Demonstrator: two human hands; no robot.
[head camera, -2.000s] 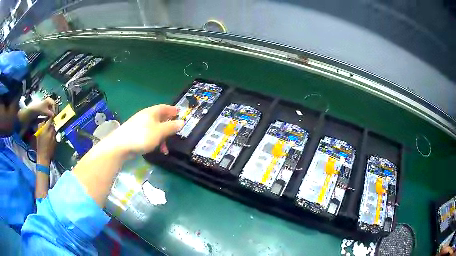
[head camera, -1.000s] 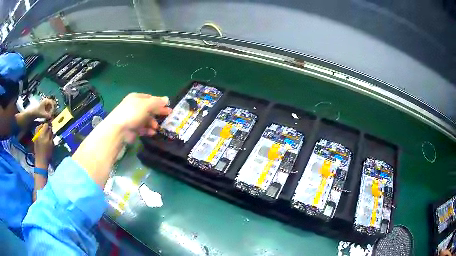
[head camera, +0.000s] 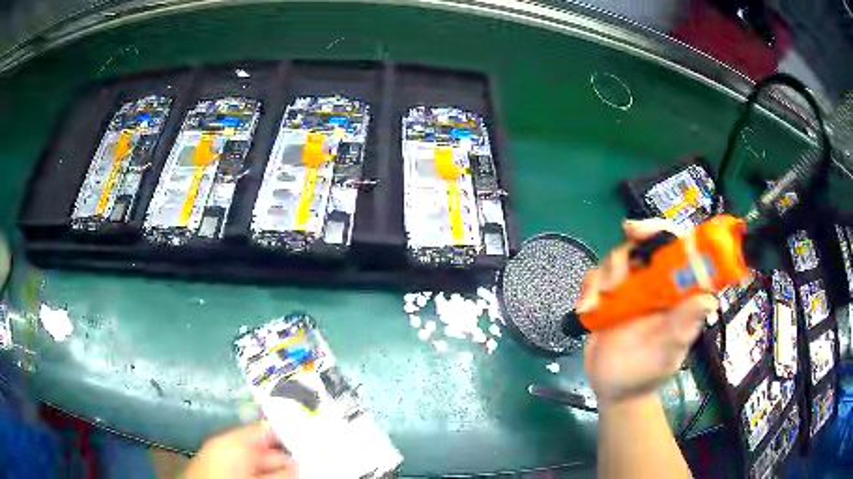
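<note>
My left hand holds a phone assembly by its lower left edge, low in front of me over the green bench. The phone's board end with a blue patch points away from me. My right hand grips an orange electric screwdriver, tilted, its black nose at the near edge of the round screw dish. Whether a screw is on the tip cannot be seen. A black phone tray behind holds several phones with orange flex strips.
White bits lie left of the dish. Tweezers lie below it. More phone trays stand at right, with a looping black cord above. A white scrap lies at left. A metal rail runs behind.
The view has swung right and down. My left hand has left the tray's far-left slot and now holds a phone. My right hand has come into view with the screwdriver.
</note>
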